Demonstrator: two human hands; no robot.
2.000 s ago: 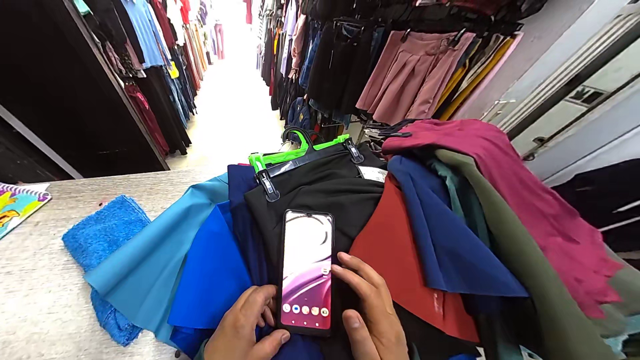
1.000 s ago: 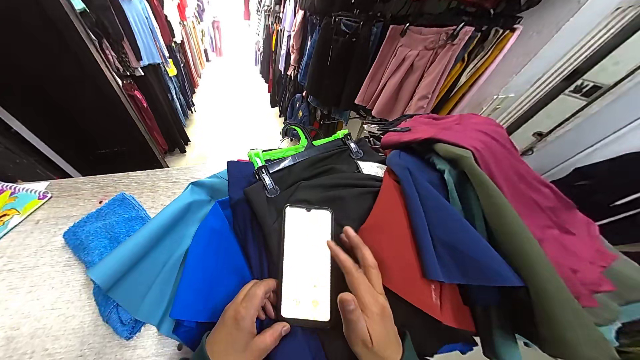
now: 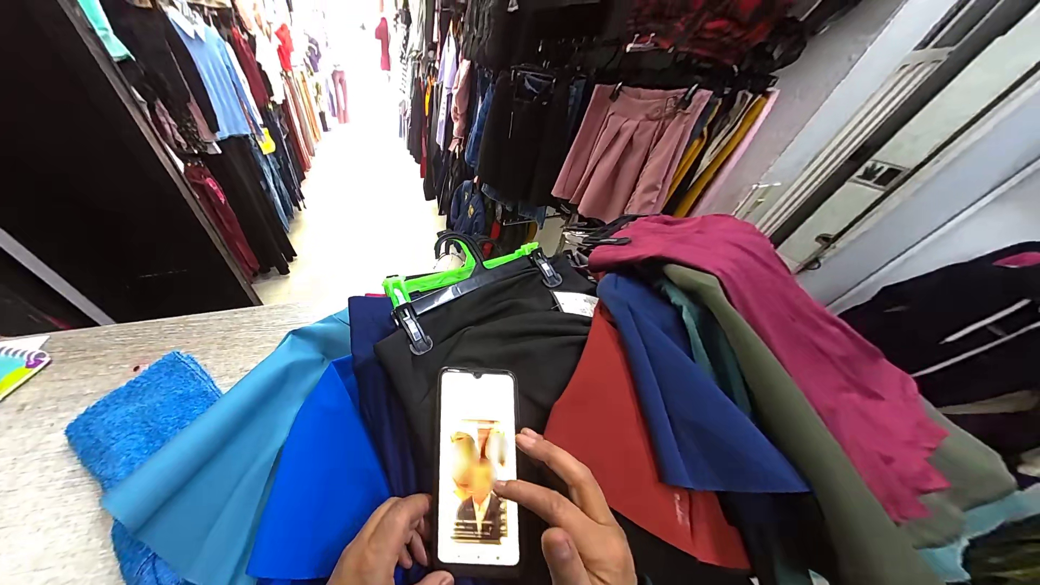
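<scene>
A smartphone point(image 3: 478, 406) with a lit screen lies upright in view over a black garment point(image 3: 487, 337). My left hand point(image 3: 386, 540) holds the phone by its lower left edge, the thumb at its bottom. My right hand point(image 3: 573, 512) is at the phone's right side, fingers spread, with one fingertip at the screen's right edge and another beside the case. The black garment hangs from a black clip hanger point(image 3: 479, 284) beside a green hanger point(image 3: 439, 280). Light blue point(image 3: 236, 447), bright blue point(image 3: 325, 487), red point(image 3: 621, 439) and navy point(image 3: 699, 406) garments fan out around it.
A blue fluffy cloth point(image 3: 150, 414) lies on the pale counter point(image 3: 49, 455) at the left, near a colourful notebook point(image 3: 20, 366). Magenta point(image 3: 780, 341) and olive point(image 3: 756, 357) garments are heaped at the right. Clothes racks line a bright aisle point(image 3: 357, 195) beyond; a pink skirt point(image 3: 630, 154) hangs there.
The phone's screen has gone from a home screen to a nearly white one, and now shows a picture. My right hand's fingers have moved down from beside the phone's upper part to its middle.
</scene>
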